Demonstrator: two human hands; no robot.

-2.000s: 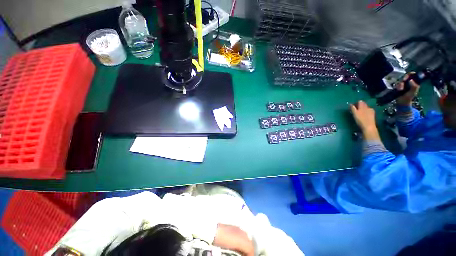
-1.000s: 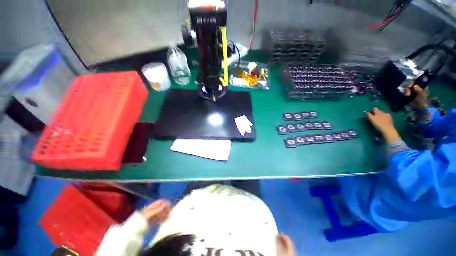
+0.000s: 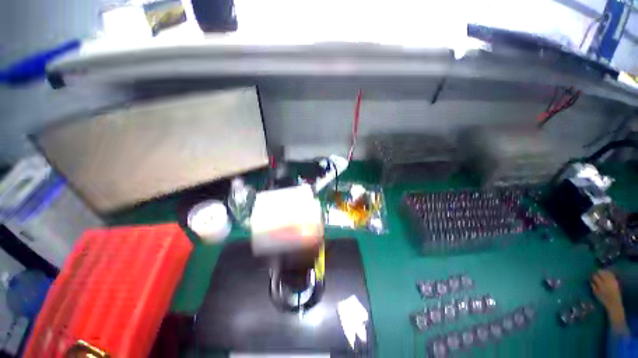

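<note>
No hand of mine is in the picture. In front of me the microscope (image 3: 288, 224) stands over its flat black base plate (image 3: 234, 294), its ring low over a bright spot. A white angular wipe (image 3: 353, 320) lies on the base's right side. A strip of white paper (image 3: 280, 355) shows at the bottom edge, cut off. Right of the base, small dark camera modules (image 3: 455, 308) lie in three rows on the green mat. The view is blurred.
A red slotted tray (image 3: 112, 287) is at left, a white tub (image 3: 209, 221) and clear bottle (image 3: 241, 199) behind the base. A clear packet (image 3: 357, 208) holds orange items. Filled blister trays (image 3: 469, 218) are back right. Another person's hand (image 3: 607, 292) is at the right edge.
The view has tilted up, so the bench sits lower and the shelf and wall show. My hand, seen low at left a second ago, is out of view.
</note>
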